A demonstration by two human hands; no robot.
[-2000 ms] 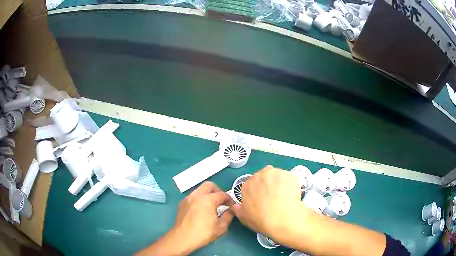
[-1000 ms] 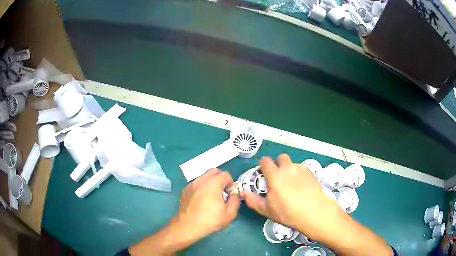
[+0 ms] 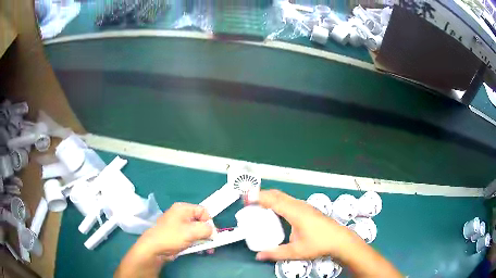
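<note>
A white fan housing [image 3: 261, 228] is between my hands, its smooth round head to the right and its handle slanting down to the left. Thin red and dark wires show along the handle. My left hand [image 3: 182, 231] grips the handle. My right hand [image 3: 304, 225] holds the round head, thumb and fingers around its edge. Another white housing with a slotted grille [image 3: 246, 183] lies just behind, against the pale edge strip. White round motor units [image 3: 345, 208] stand in a cluster to the right, partly hidden by my right hand.
Several white housings and crumpled film [image 3: 111, 195] lie at left beside an open carton [image 3: 51, 117] of housings. The pale edge strip [image 3: 163, 157] borders the dark green belt [image 3: 217, 119]. Small white parts [image 3: 476, 231] are at far right. Across the belt are white parts [image 3: 348, 30] and a brown carton [image 3: 424, 51].
The held housing has turned from its open, slotted side to its smooth outer side. Its handle now points down-left, with wires visible along it. The camera view has tilted upward.
</note>
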